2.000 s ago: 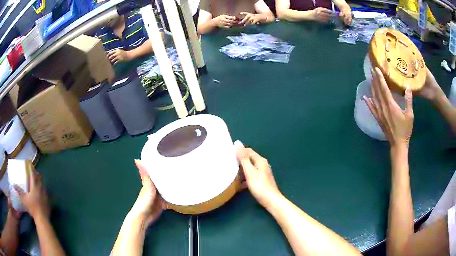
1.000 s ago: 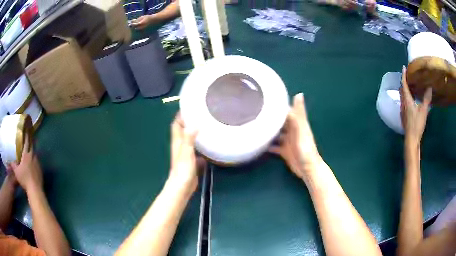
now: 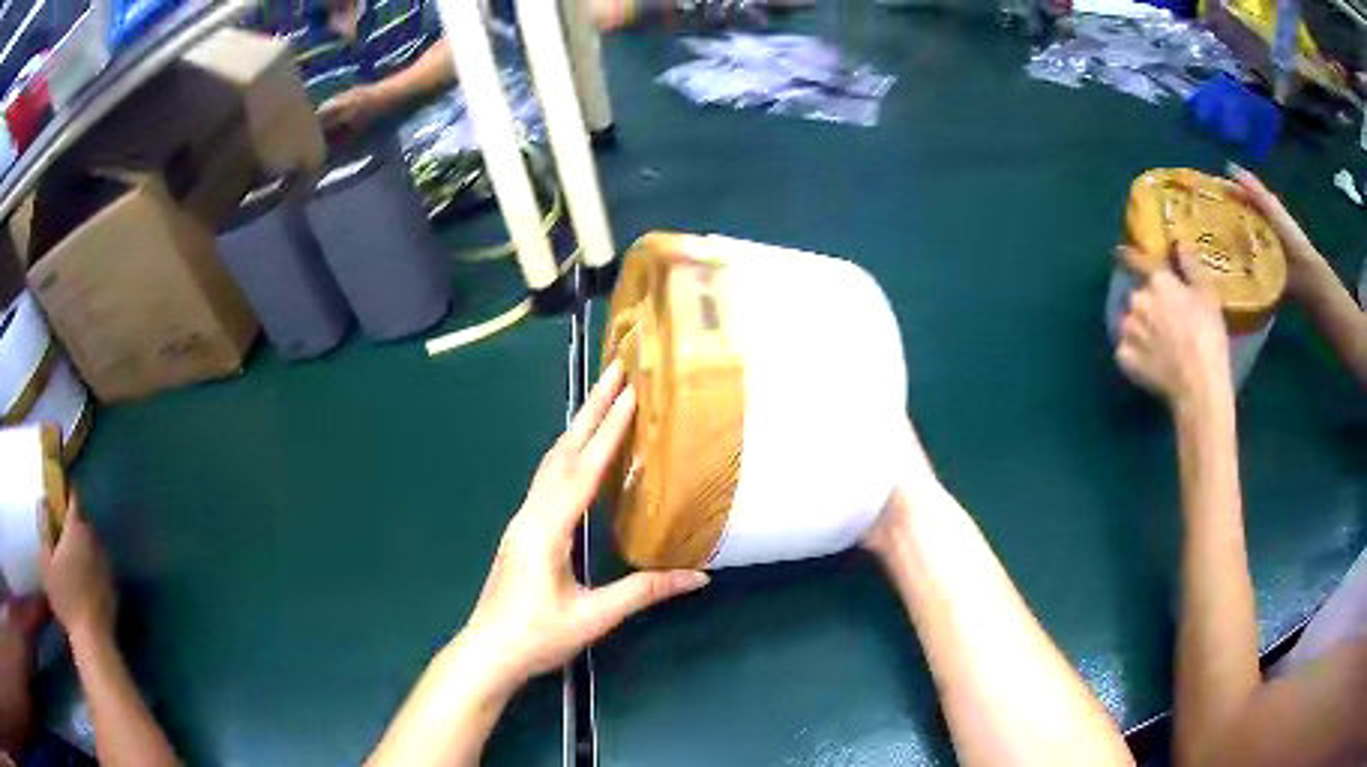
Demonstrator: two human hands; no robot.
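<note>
A squat white drum-shaped unit (image 3: 817, 397) with a wood-grain base (image 3: 693, 420) is held above the green workbench in front of me. It is tipped on its side, with the base facing left. My left hand (image 3: 555, 562) is spread against the base, its fingers on the base face and its thumb under the lower edge. My right hand (image 3: 907, 502) is at the right, white side; its fingers are hidden behind the unit. The dark top panel is out of sight.
The green workbench (image 3: 360, 540) has a centre seam. Cream pipes (image 3: 567, 150) stand beyond the unit. A carton (image 3: 143, 300) and grey cylinders (image 3: 378, 247) stand back left. Neighbours' hands hold similar units at left (image 3: 23, 502) and right (image 3: 1252, 285). Plastic bags (image 3: 780, 75) and a blue bin (image 3: 1232, 116) lie farther back.
The unit has turned from dark panel facing me to wood base facing left. My left hand has moved onto the base. The right neighbour's unit now stands base up, lower down.
</note>
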